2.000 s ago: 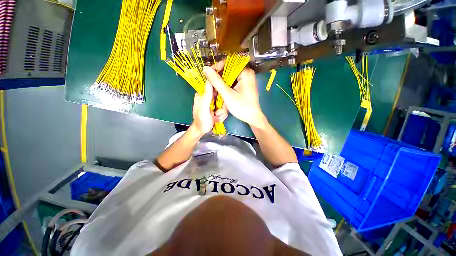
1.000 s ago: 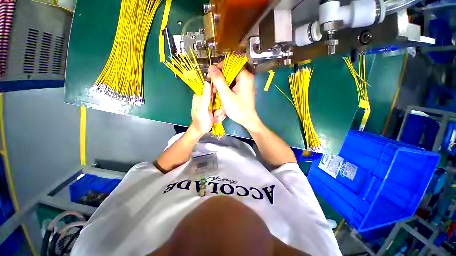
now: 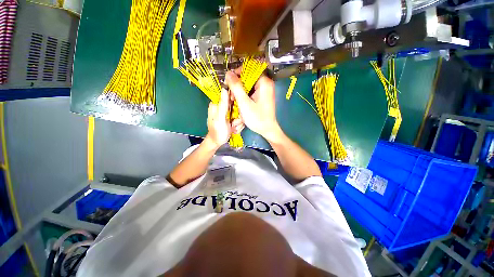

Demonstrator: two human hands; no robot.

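My left hand (image 3: 219,120) is closed around yellow lead wires (image 3: 201,79) that fan out up and to the left. My right hand (image 3: 259,106) is closed on the right fan of yellow wires, its thumb pointing up between the two fans. The wire ends below stick out under my hands near the table's front edge. The hands touch each other. The crimping machine's metal parts (image 3: 210,47) and its orange-brown cover (image 3: 253,24) stand directly above the wire tips. Whether a single wire is inside the machine is hidden.
A large wire bundle (image 3: 138,59) lies left on the green table (image 3: 179,111). A smaller bundle (image 3: 328,113) and loose wires (image 3: 391,89) lie right. White air fittings (image 3: 352,21) jut out at the upper right. A blue plastic bin (image 3: 403,195) stands at lower right.
The machine head has shifted slightly left and down in the picture. My hands have moved slightly left since the oldest frame and still hold the wires.
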